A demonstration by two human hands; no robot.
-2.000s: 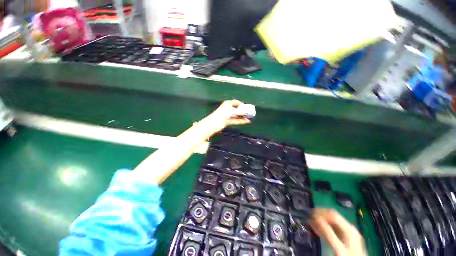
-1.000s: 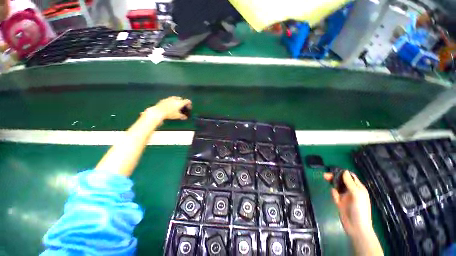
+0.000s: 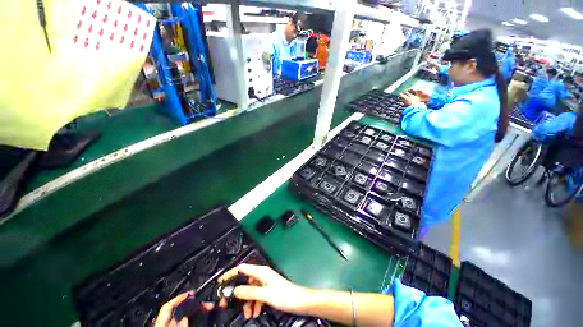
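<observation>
My left hand (image 3: pixel 174 314), cut off by the bottom edge, holds a dark watch unit (image 3: pixel 185 306) over the near tray. My right hand (image 3: pixel 265 290) is beside it, fingers closed around another watch unit (image 3: pixel 227 292) with a pale round centre. The black pocketed tray (image 3: pixel 153 271) lies under both hands, which hide part of it; watch units sit in some of its pockets. Two black watch units (image 3: pixel 265 224) lie on the green bench beyond my right hand, with a thin black pen-like tool (image 3: pixel 326 236) to their right.
A thick stack of black trays (image 3: pixel 364 175) with watch units stands to the right. A person in a blue smock (image 3: pixel 460 128) works behind it. Lower trays (image 3: pixel 492 297) are at bottom right. A green conveyor (image 3: pixel 160 172), white post (image 3: pixel 332 76) and yellow sheet (image 3: pixel 70 76) are beyond.
The view has swung right. My left hand has come back from over the conveyor to the near tray. My right hand has moved from the set-aside units to the tray beside my left.
</observation>
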